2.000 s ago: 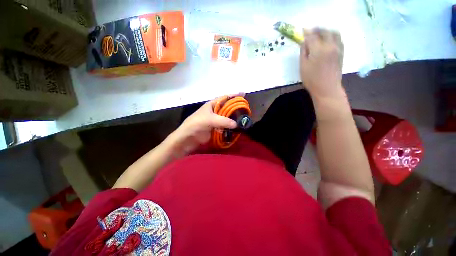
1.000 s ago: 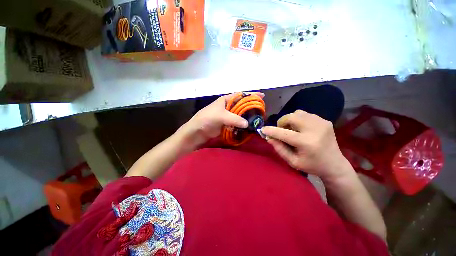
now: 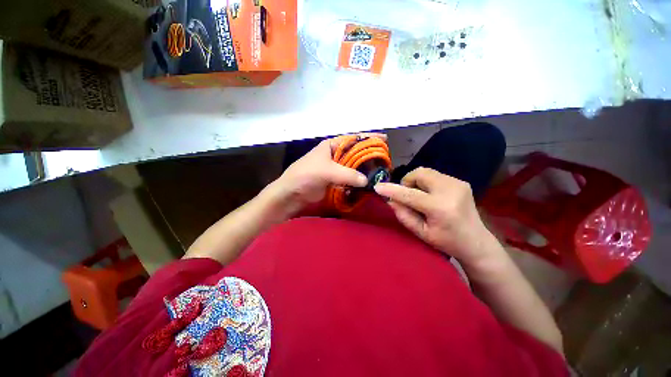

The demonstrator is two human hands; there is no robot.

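Note:
My left hand (image 3: 321, 177) grips the coiled orange cord (image 3: 363, 152) over my lap, just below the table edge. The black plug (image 3: 377, 179) lies on the coil's right side, its round end facing up with a small mark on it. My right hand (image 3: 430, 205) is at the plug with its fingertips touching the round end. The fingers are bent together; whether they pinch something small is hidden. Small black dots (image 3: 442, 47) lie in loose rows on a clear sheet on the table.
The white table (image 3: 257, 110) runs across the top. On it are an orange and black retail box (image 3: 254, 37), an orange QR card (image 3: 362, 48) on clear film and brown cartons (image 3: 66, 96) at left. A red stool (image 3: 611, 232) stands right, an orange stool (image 3: 103, 283) left.
My right hand came from the dots on the table, where it held a yellow tool, down to the plug. The yellow tool no longer shows. The view has shifted slightly.

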